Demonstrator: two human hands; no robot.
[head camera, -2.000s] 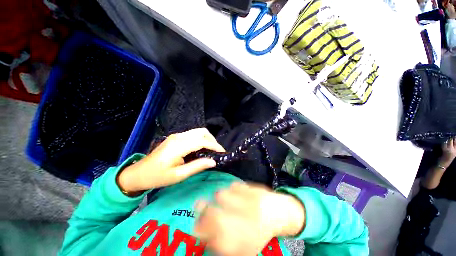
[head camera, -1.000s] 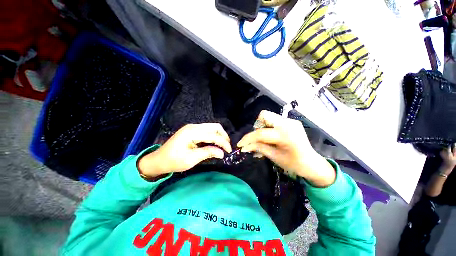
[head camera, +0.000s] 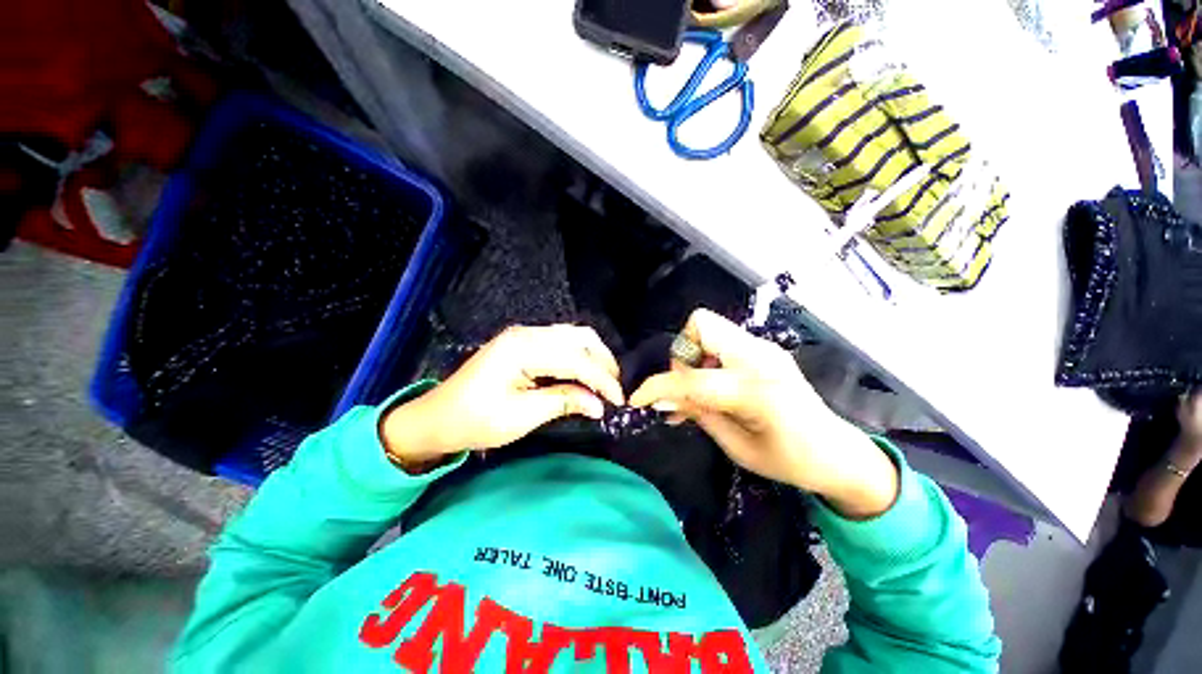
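A black garment (head camera: 758, 560) lies on the lap, partly under my arms. Its braided trim (head camera: 630, 420), black flecked with white, shows between my fingertips. My left hand (head camera: 508, 392) pinches the trimmed edge between thumb and fingers. My right hand (head camera: 758, 402) is close beside it, thumb and forefinger together at the same edge, with a ring-like band (head camera: 686, 349) on one finger. A needle or thread cannot be made out. A small whitish clip (head camera: 762, 303) is at the table edge, just beyond my right hand.
The white table (head camera: 923, 382) holds blue-handled scissors (head camera: 696, 99), a black phone (head camera: 633, 26), a yellow striped bundle (head camera: 890, 158) and another black garment (head camera: 1140, 296). Another person's forearm (head camera: 1160, 481) is at right. A blue-rimmed crate (head camera: 422, 290) stands at left.
My right hand came up from low in front of the shirt to the trim beside my left hand. Over the last second both hands stayed nearly in place, and the view shifted slightly.
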